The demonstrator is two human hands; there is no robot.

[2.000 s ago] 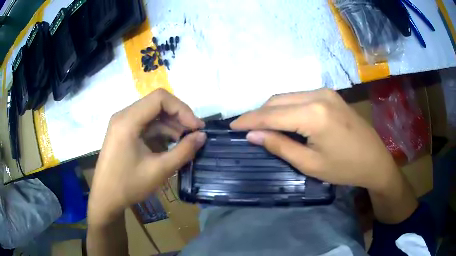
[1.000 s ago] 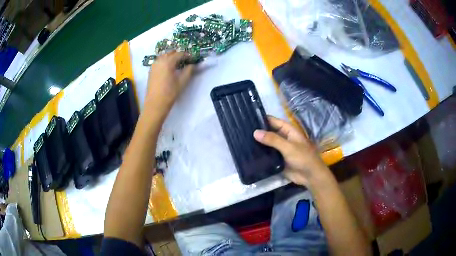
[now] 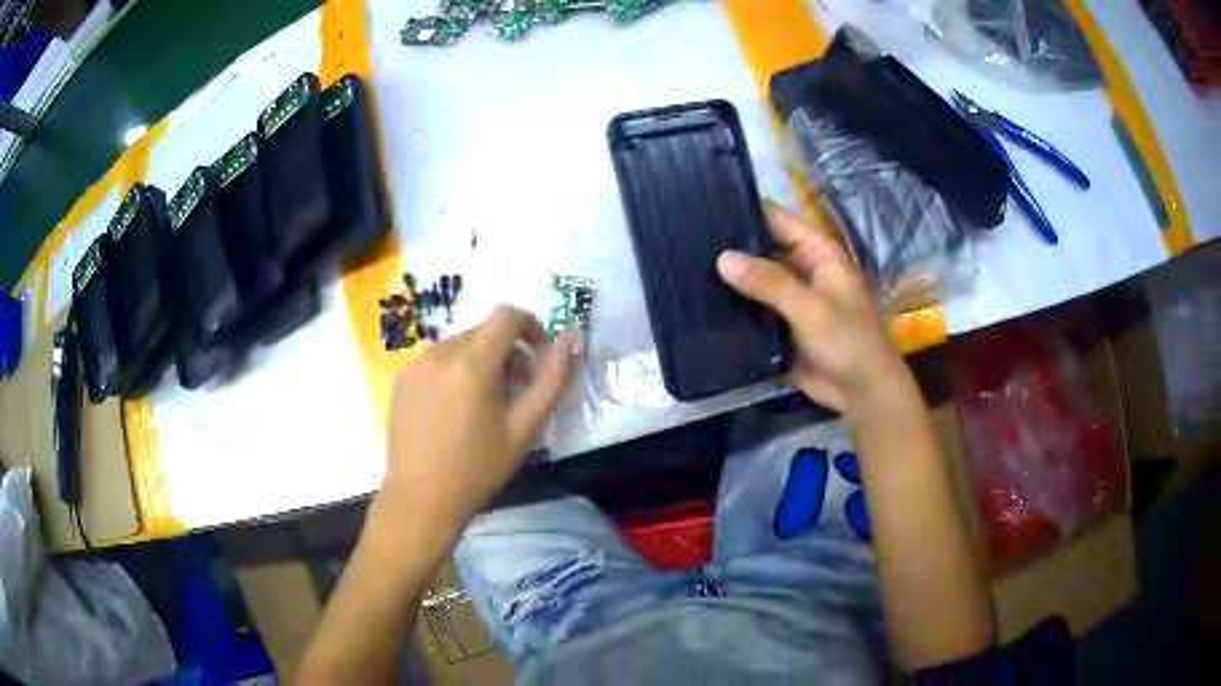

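My right hand (image 3: 820, 311) holds a black housing shell (image 3: 699, 248) by its right long edge, ribbed inside facing up, over the front of the bench. My left hand (image 3: 469, 409) is at the front edge, left of the shell. A small green circuit board (image 3: 569, 308) shows at its fingertips, partly hidden by them; it looks gripped between thumb and fingers. Tiny black button caps (image 3: 415, 311) lie in a loose pile on the yellow tape, just beyond my left hand.
Fitted housings (image 3: 214, 255) overlap in a row at left. Loose boards (image 3: 516, 14) lie at the far side. At right are empty shells (image 3: 924, 127) with clear plastic and blue-handled cutters (image 3: 1024, 154). A carton with a red plastic bag (image 3: 1038, 456) stands below the bench.
My left hand has moved from the board pile towards the front edge, with a green board now at its fingertips. My right hand still holds the shell. The view has shifted.
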